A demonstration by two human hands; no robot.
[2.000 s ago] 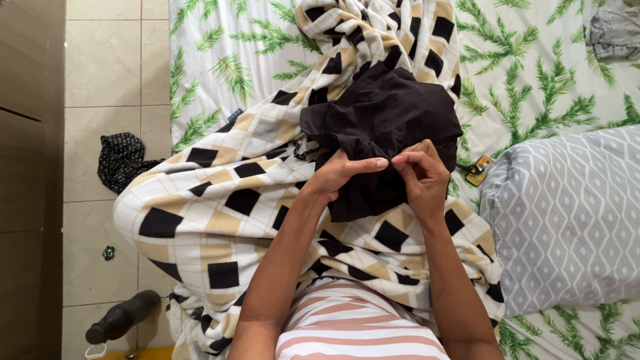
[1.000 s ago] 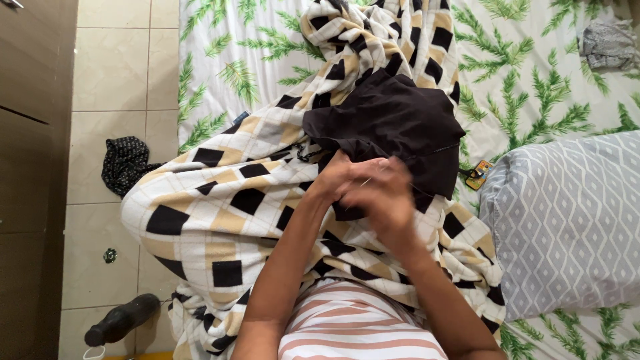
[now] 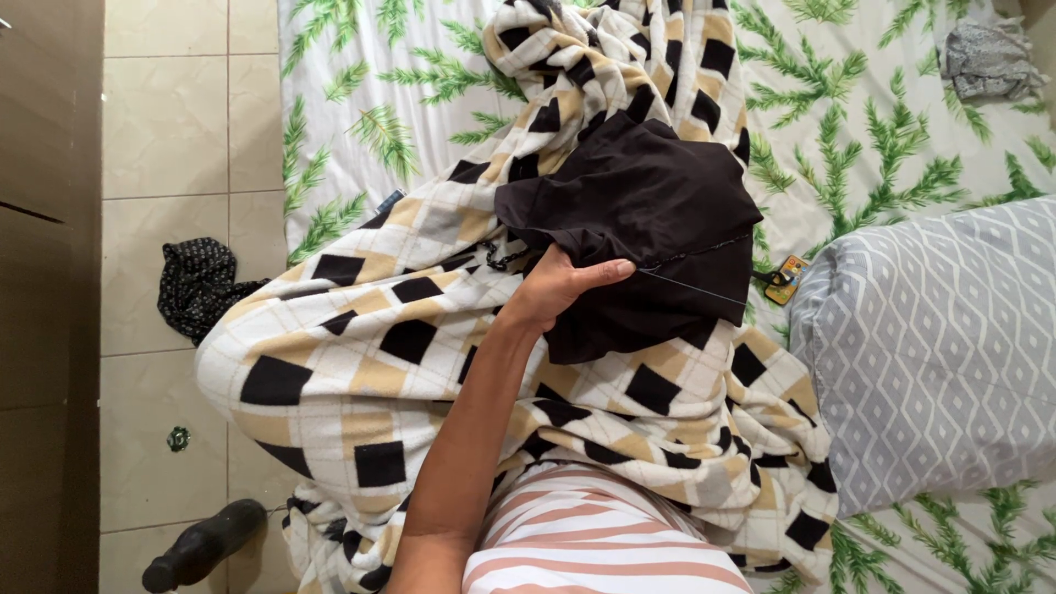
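Observation:
My left hand (image 3: 563,285) grips the near edge of a dark fabric piece (image 3: 652,198), its thumb lying on top and its fingers hidden under the cloth. The dark fabric rests over a checked fleece blanket (image 3: 412,342) that covers my legs. A thin light thread (image 3: 697,290) runs from beside the thumb tip rightward across the fabric. A row of rough stitching (image 3: 709,247) crosses the cloth toward its right edge. My right hand is out of view; no needle can be made out.
At right, a grey patterned pillow (image 3: 940,355) lies on the leaf-print bed sheet (image 3: 445,78), beside a small yellow item (image 3: 786,279). Grey cloth (image 3: 990,59) sits at the top right. On the tiled floor at left are a black patterned cloth (image 3: 196,285) and a dark bottle (image 3: 206,546).
My right hand, earlier together with the left at the dark fabric, has left the view. The left hand has stayed at the cloth, and the thread now shows stretched across it.

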